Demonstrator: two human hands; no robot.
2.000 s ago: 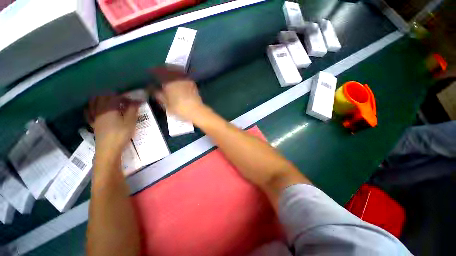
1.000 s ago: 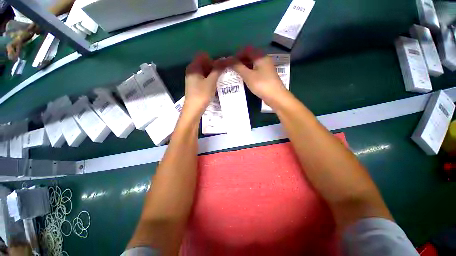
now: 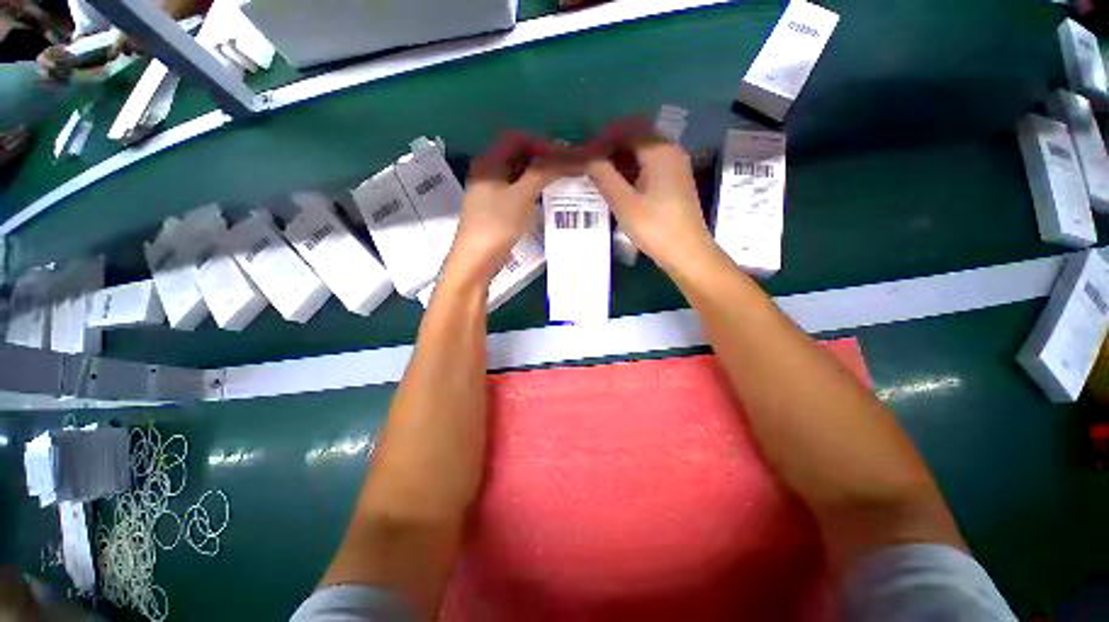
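A slim white carton [image 3: 578, 249] with a barcode stands out between my hands above the conveyor belt, its near end by the pale rail. My left hand [image 3: 505, 182] and my right hand [image 3: 645, 182] both hold its far end, fingertips blurred. The far end of the carton is hidden by my fingers. Another carton [image 3: 517, 270] lies partly under my left forearm. A carton [image 3: 750, 201] lies on the belt just right of my right hand. The red foam mat [image 3: 657, 474] lies below my forearms.
Several cartons [image 3: 335, 252] lie in a slanted row on the belt at left, more at far right [image 3: 1056, 176]. Rubber bands [image 3: 152, 522] and a small stack [image 3: 91, 464] are at lower left. A grey post [image 3: 183, 55] crosses the upper left. Another person's hand shows far left.
The view has shifted a little. Both hands stay together at a carton's far end. The carton beside my right hand now lies farther right of it.
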